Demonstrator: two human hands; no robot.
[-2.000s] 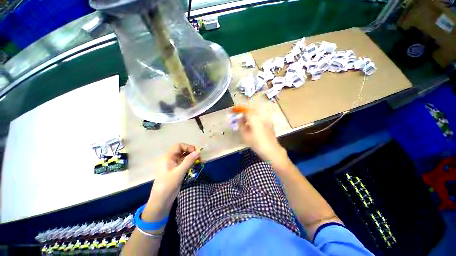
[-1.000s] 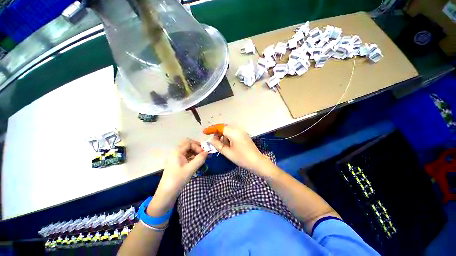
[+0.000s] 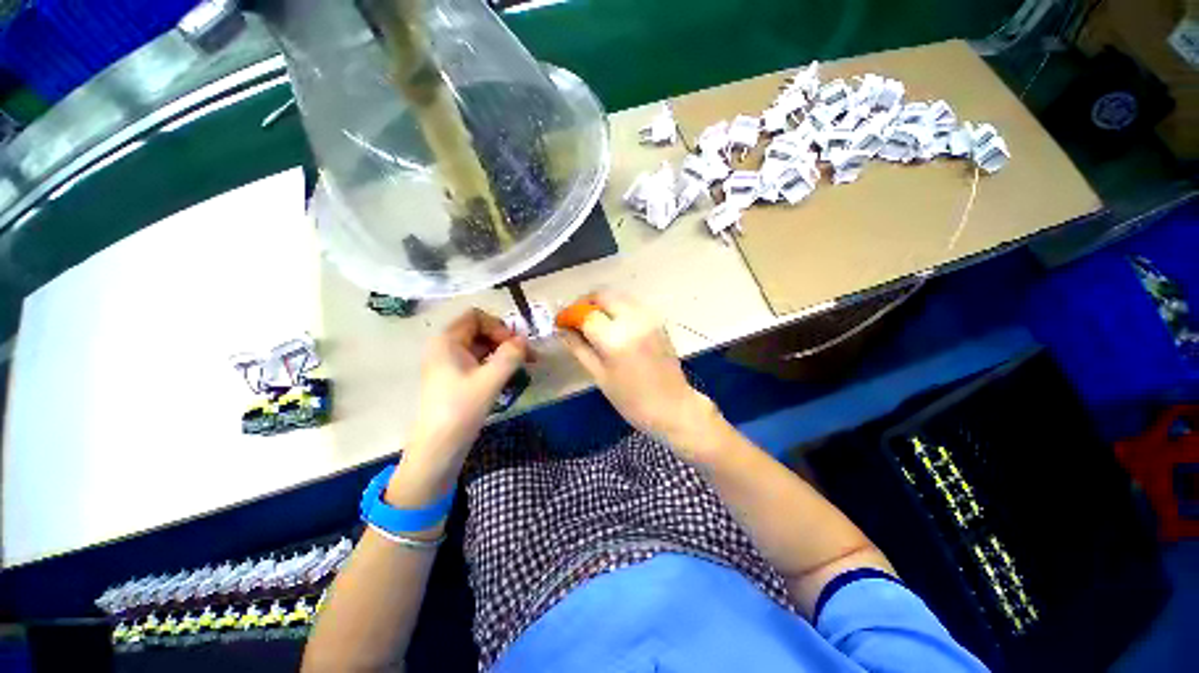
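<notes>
A white plug housing [image 3: 535, 320] is held between my two hands at the tip of the soldering iron [image 3: 522, 301], below the clear hood. My left hand [image 3: 471, 371] has its fingertips on the housing's left side; a dark circuit board [image 3: 513, 387] hangs just below these fingers. My right hand [image 3: 623, 352], with an orange finger cot [image 3: 576, 314], is at the housing's right side. The fingers hide part of the housing, and the exact contact with the iron tip is hard to tell.
The fume hood [image 3: 460, 171] hangs over the bench. Loose housings [image 3: 789, 158] lie on cardboard [image 3: 907, 237] at right, with solder wire [image 3: 966, 210]. Joined assemblies [image 3: 285, 405] lie on the white board [image 3: 158, 381]. A black bin [image 3: 1039, 460] stands lower right, rows of assemblies [image 3: 224, 607] lower left.
The right hand first brought a white housing to the left hand. Both hands have since moved up with it to the iron tip. The solder wire has shifted.
</notes>
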